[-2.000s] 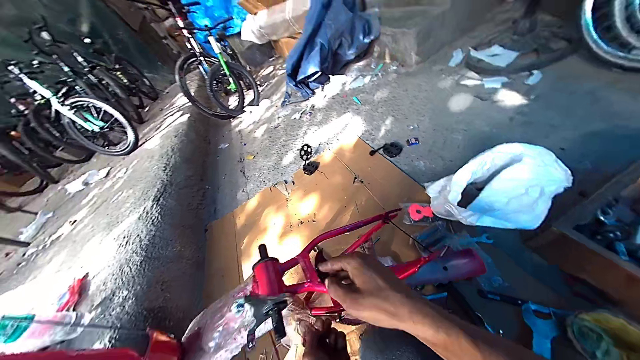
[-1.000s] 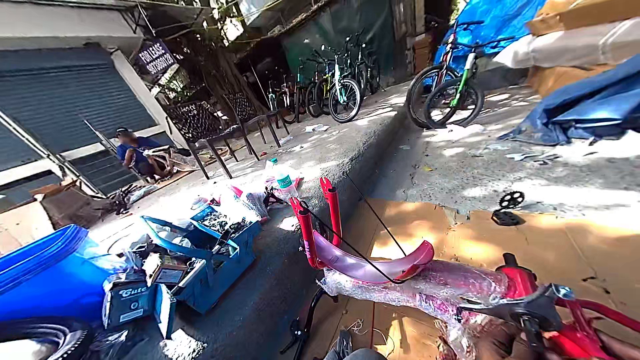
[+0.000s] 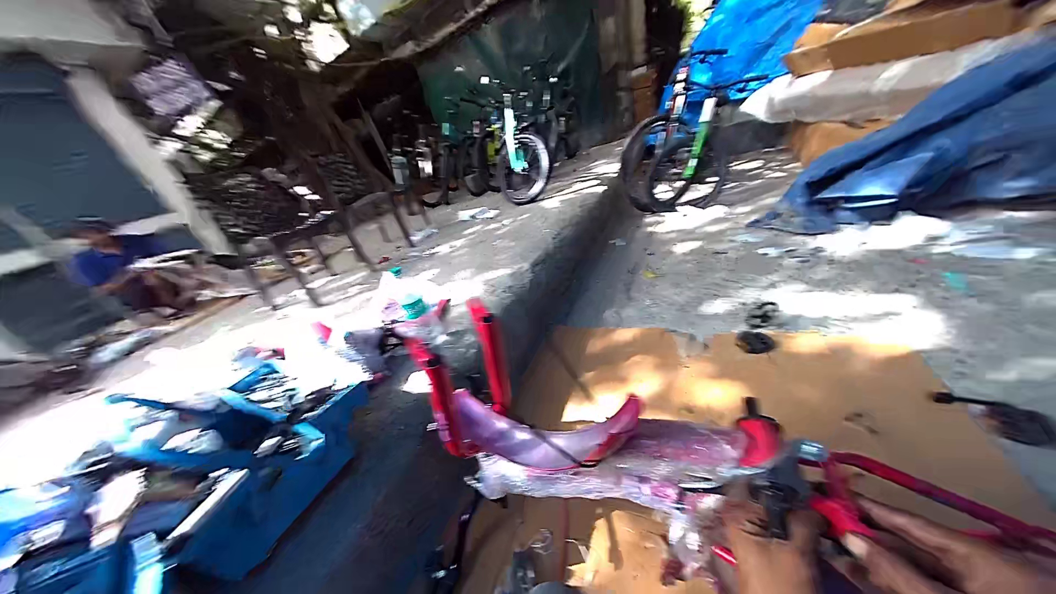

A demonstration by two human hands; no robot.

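A red bicycle frame (image 3: pixel 916 474) lies over cardboard, its plastic-wrapped front part (image 3: pixel 610 466) and a pink mudguard (image 3: pixel 536 433) reaching left to the red fork legs (image 3: pixel 491 355). My left hand (image 3: pixel 763 536) is on a dark part close to the red head end of the frame, its fingers curled around it. My right hand (image 3: pixel 916 544) lies beside it at the lower right, against the red tubes; blur and overlap hide what its fingers do. A black pedal (image 3: pixel 755 341) and a small chainring (image 3: pixel 761 313) lie at the cardboard's far edge.
A blue toolbox (image 3: pixel 272 503) full of tools stands at lower left beside the kerb (image 3: pixel 569 264). Cardboard (image 3: pixel 841 396) covers the ground. Another pedal (image 3: pixel 1019 422) lies at right. Parked bicycles (image 3: pixel 524 165), a blue tarpaulin (image 3: pixel 924 157) and a seated person (image 3: pixel 124 268) are farther back.
The view has swung left and now shows the toolbox and fork. My right hand, seen on the frame two seconds ago, is again in view beside my left.
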